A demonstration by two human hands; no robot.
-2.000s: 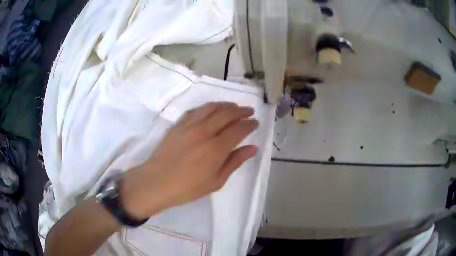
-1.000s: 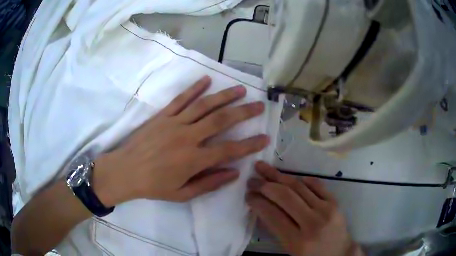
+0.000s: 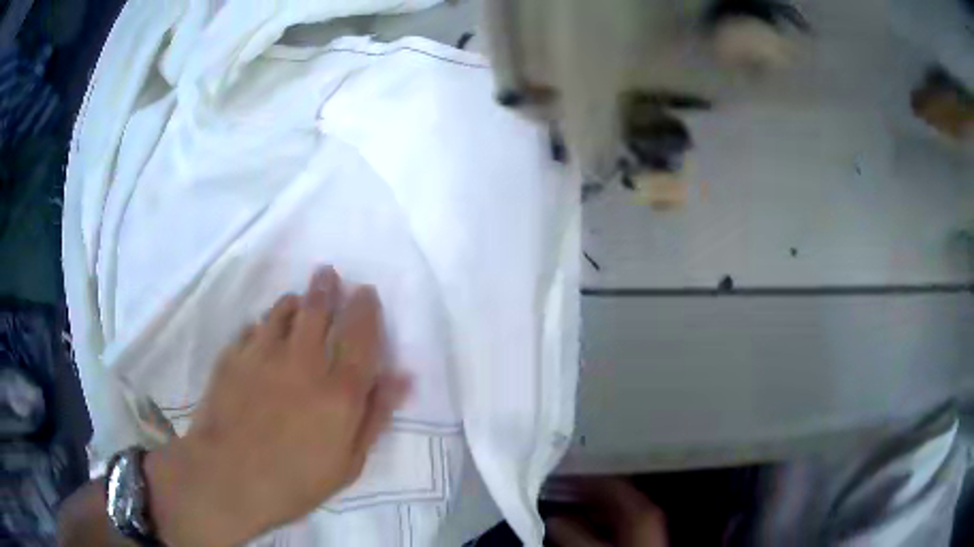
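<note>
A large white garment panel (image 3: 459, 182) with thin dark stitch lines covers the left half of the view, its right edge running down from under the sewing machine head (image 3: 555, 64). A pocket shape with double dark stitching (image 3: 395, 481) shows at the bottom centre. My left hand (image 3: 310, 374), wearing a watch, rests on the cloth, blurred, fingers slightly apart, holding nothing visible. My right hand (image 3: 603, 513) is low at the bottom edge, dark, blurred and partly cut off; its grip cannot be made out. The needle area is blurred.
The cream machine bed (image 3: 748, 363) with a dark seam line lies at right. A blurred round dark part with a cream knob (image 3: 660, 160) is beside the head. An orange-brown block (image 3: 944, 105) is at the upper right. Dark cloth heaps (image 3: 32, 310) lie at far left.
My left hand has moved down and left across the cloth. My right hand has dropped from the panel's edge to below the bed. The panel's front part is now folded over in a curve.
</note>
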